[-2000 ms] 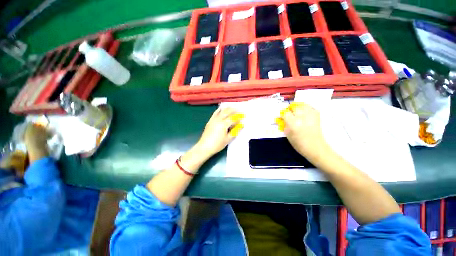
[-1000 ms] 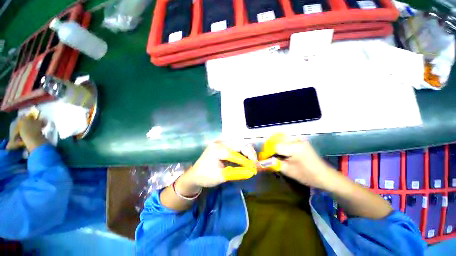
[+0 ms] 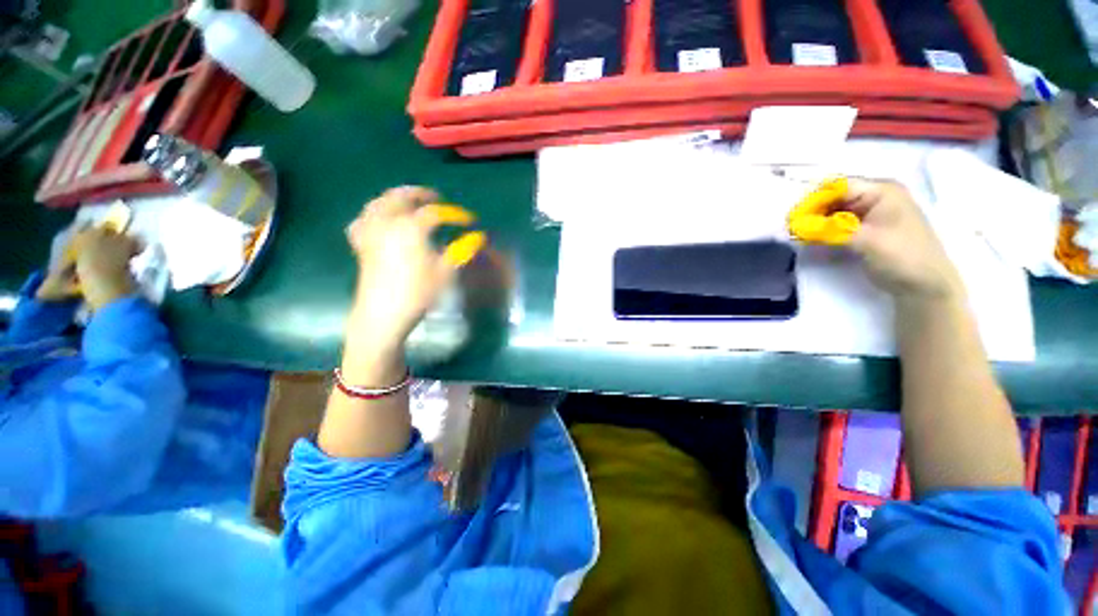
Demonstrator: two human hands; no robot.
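Observation:
A dark smartphone [image 3: 706,280] lies flat, glossy face up, on white paper sheets [image 3: 843,323] in front of me. My left hand [image 3: 415,259] is over the green bench to the left of the sheets, yellow finger cots on its fingertips, thumb and fingers apart with nothing visible between them. My right hand [image 3: 873,229] is over the sheets to the right of the phone, its yellow-cotted fingers curled together. I cannot tell whether they pinch anything. Neither hand touches the phone.
A stacked red-orange tray [image 3: 722,90] of dark phones stands behind the sheets. A white squeeze bottle [image 3: 255,58] and a dish with a clear bottle [image 3: 207,181] are at left. Another person's hands [image 3: 102,259] work at far left. A cardboard box [image 3: 476,445] is below the bench.
My hands were together below the bench edge, holding a small pale piece. They have moved apart, left hand to the left, right hand up and right. That piece is no longer visible.

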